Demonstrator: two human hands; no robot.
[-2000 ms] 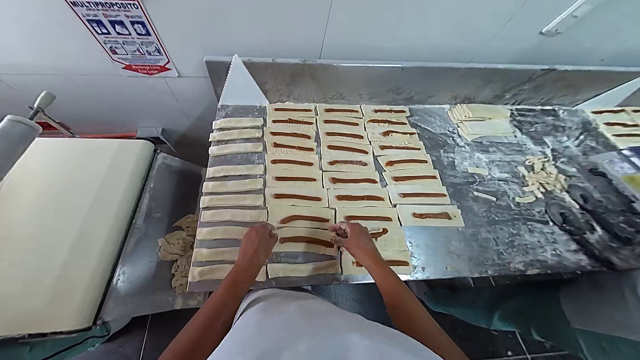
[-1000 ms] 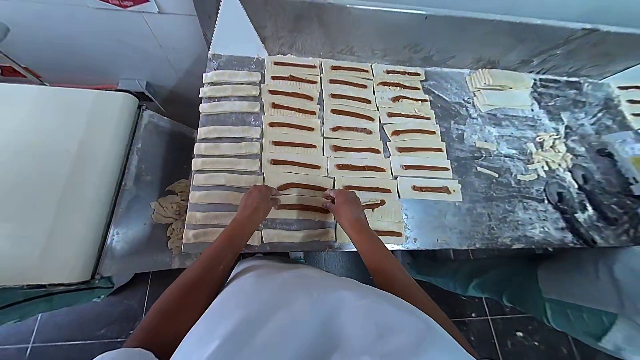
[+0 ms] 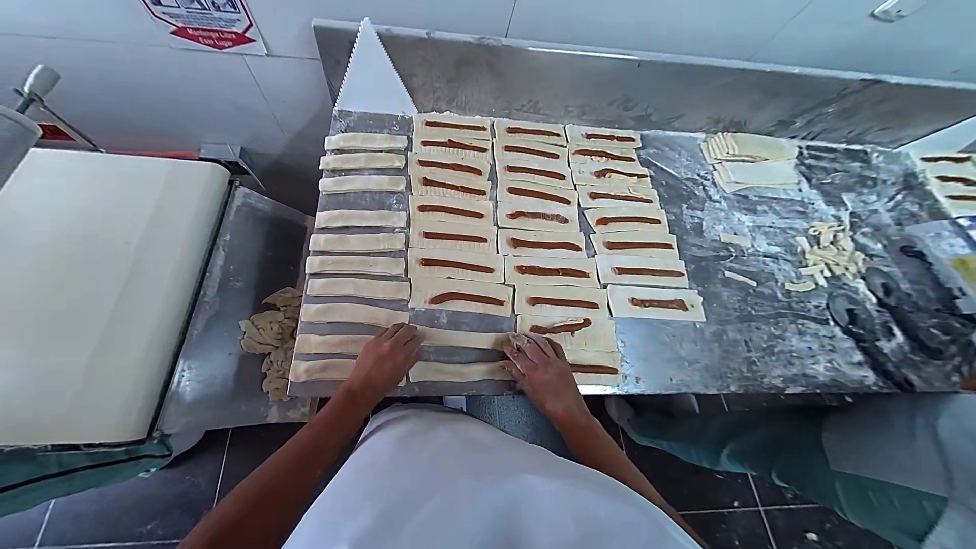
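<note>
On the floured metal table lie rows of flat dough rectangles, each with a brown filling strip; one such dough piece (image 3: pixel 461 296) is just above my hands. My left hand (image 3: pixel 387 352) touches the left end of a rolled dough strip (image 3: pixel 463 338), and my right hand (image 3: pixel 540 366) is at its right end, fingers bent down onto it. Whether the fingers pinch the dough is hard to tell. Another rolled strip (image 3: pixel 457 372) lies just below, near the table edge. A column of closed dough strips (image 3: pixel 358 288) runs along the left.
A white toothed scraper (image 3: pixel 372 76) leans at the back left. Stacked dough sheets (image 3: pixel 751 158), dough scraps (image 3: pixel 833 250) and black-handled tools (image 3: pixel 869 335) lie on the right. Left are a dough heap (image 3: pixel 273 335) and a cream-coloured machine surface (image 3: pixel 107 290). A person's green clothing (image 3: pixel 762 457) shows at right.
The dough piece between my hands showed its brown filling before; now it is folded over into a narrow strip with the filling covered. The camera view has shifted.
</note>
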